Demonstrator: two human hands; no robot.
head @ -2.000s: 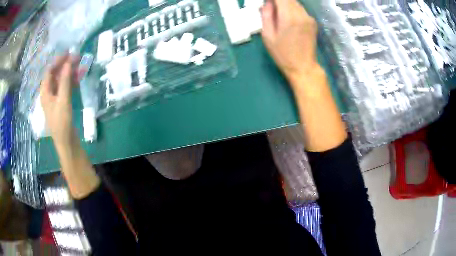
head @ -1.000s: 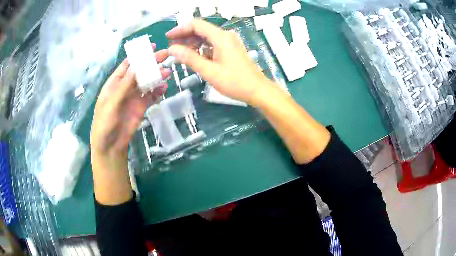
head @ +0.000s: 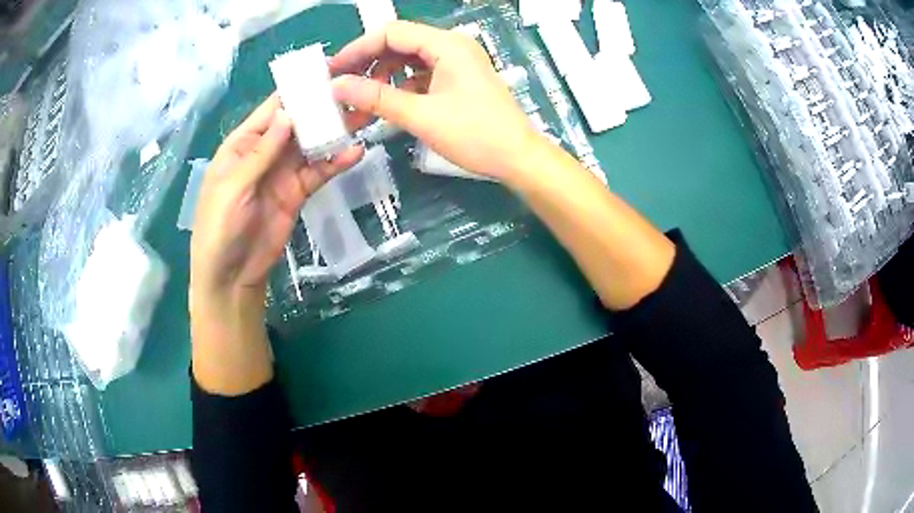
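Note:
A white box-like housing (head: 311, 100) is held upright, slightly tilted, above the clear parts tray. My left hand (head: 251, 190) grips it from below and the left, with fingers around its lower end. My right hand (head: 451, 105) is at its right side, thumb and fingertips touching or very close to its edge; whether they pinch a small part cannot be told. The parts tray (head: 451, 245) lies on the green bench under both hands, with a translucent cover (head: 339, 225) and thin white rod parts in it. My right hand hides part of the tray.
White blocks (head: 596, 80) lie beyond the tray to the right. Stacked parts trays (head: 802, 130) fill the right edge above a red stool (head: 852, 336). A cloudy plastic bag (head: 150, 70) and a wrapped white piece (head: 118, 306) are at the left. The green bench (head: 401, 351) ends near my body.
Both hands came together over the tray, and my left hand took hold of the housing. In the last second, hands and housing shifted slightly up and right, and my right fingertips moved closer to it.

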